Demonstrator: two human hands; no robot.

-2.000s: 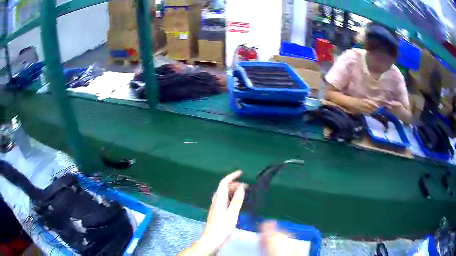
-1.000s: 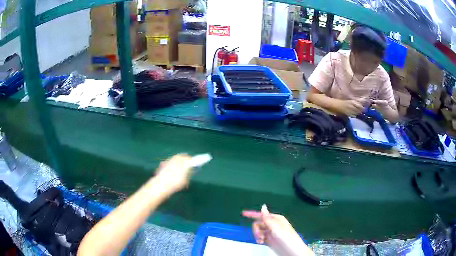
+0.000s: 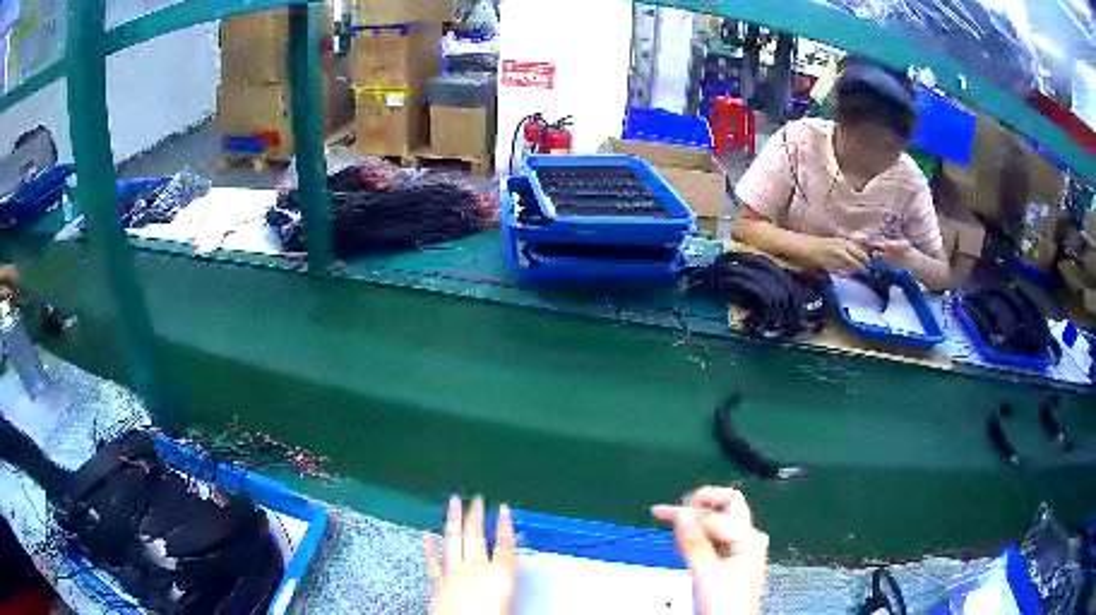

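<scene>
My left hand [image 3: 471,562] is over the left part of the work tray, fingers spread and empty. My right hand [image 3: 721,547] is at the tray's right side, fingers curled with thumb and index near each other; whether a small thing is between them cannot be told. The blue work tray [image 3: 577,537] with white lining lies under and between my hands. A black curved neckband piece [image 3: 743,445] with a pale end lies on the green belt beyond my right hand.
The green conveyor belt [image 3: 481,396] crosses the view. A blue parts tray [image 3: 310,541] heaped with black arcs is at left, wire ends at its edge. More arcs [image 3: 1005,435] lie on the belt at right. A person [image 3: 841,192] works opposite beside stacked trays [image 3: 607,222].
My left hand has come back from over the belt to the work tray, and the pale thing it held is no longer seen. My right hand has moved slightly right. The black arc now lies on the belt.
</scene>
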